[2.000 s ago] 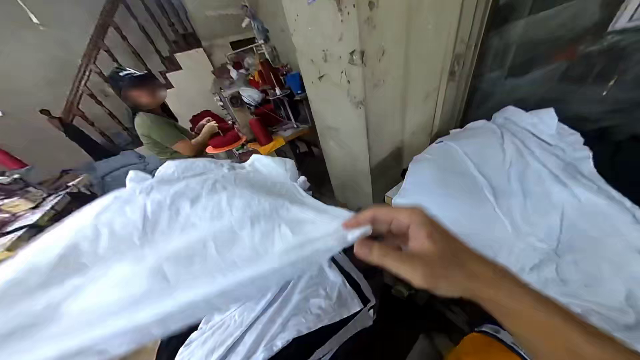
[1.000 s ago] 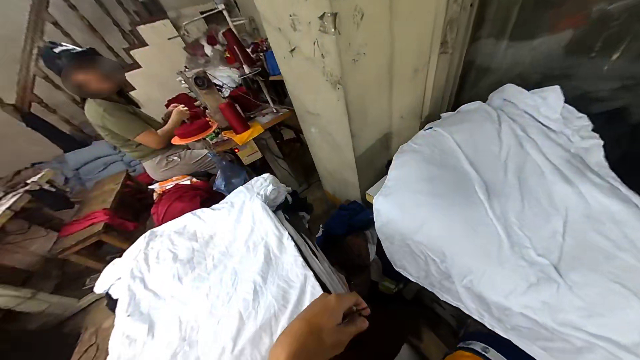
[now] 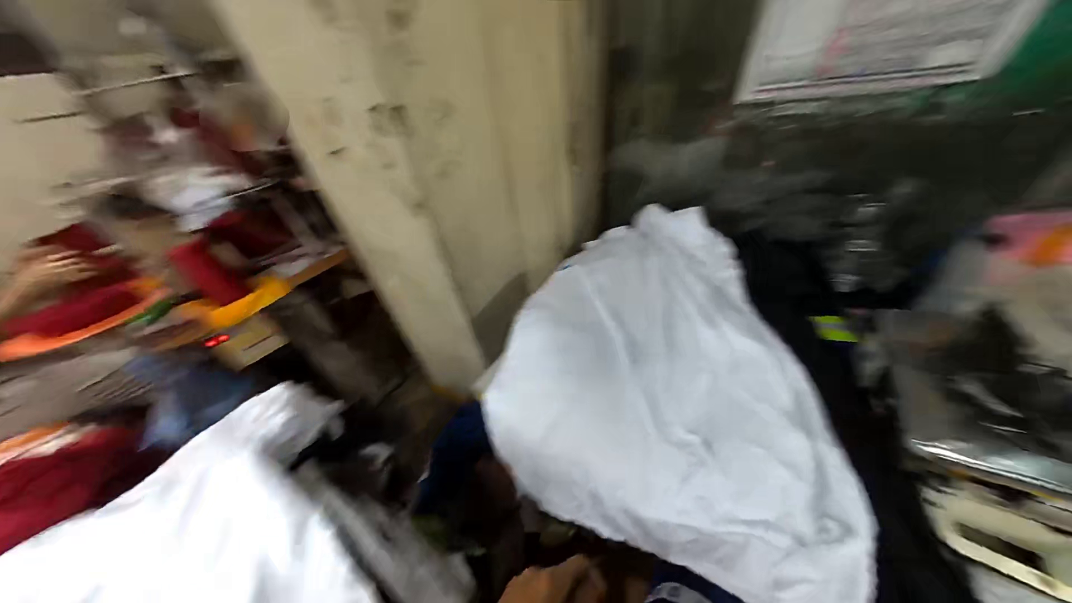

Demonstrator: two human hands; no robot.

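Note:
At the bottom edge, a blurred part of a hand, seemingly my left hand (image 3: 554,581), shows between two white cloth heaps. Its fingers are too cut off and smeared to tell whether it holds anything. Right of and above it lies the larger white fabric piece (image 3: 662,394), draped in a rounded heap with soft folds. A second white fabric piece (image 3: 209,511) lies at the lower left, blurred. My right hand is out of view.
A pale, scuffed pillar (image 3: 452,184) stands behind the cloths. At left, another person's hand (image 3: 50,272) is at red and orange fabric (image 3: 84,310) by a cluttered work table. Dark cloth (image 3: 888,486) and plastic-wrapped items (image 3: 988,385) lie at right.
The view has swung right. The white cloth lifted by my right hand two seconds ago lay flat one second ago, and that hand is gone from view. The seemingly left hand is now mostly cut off.

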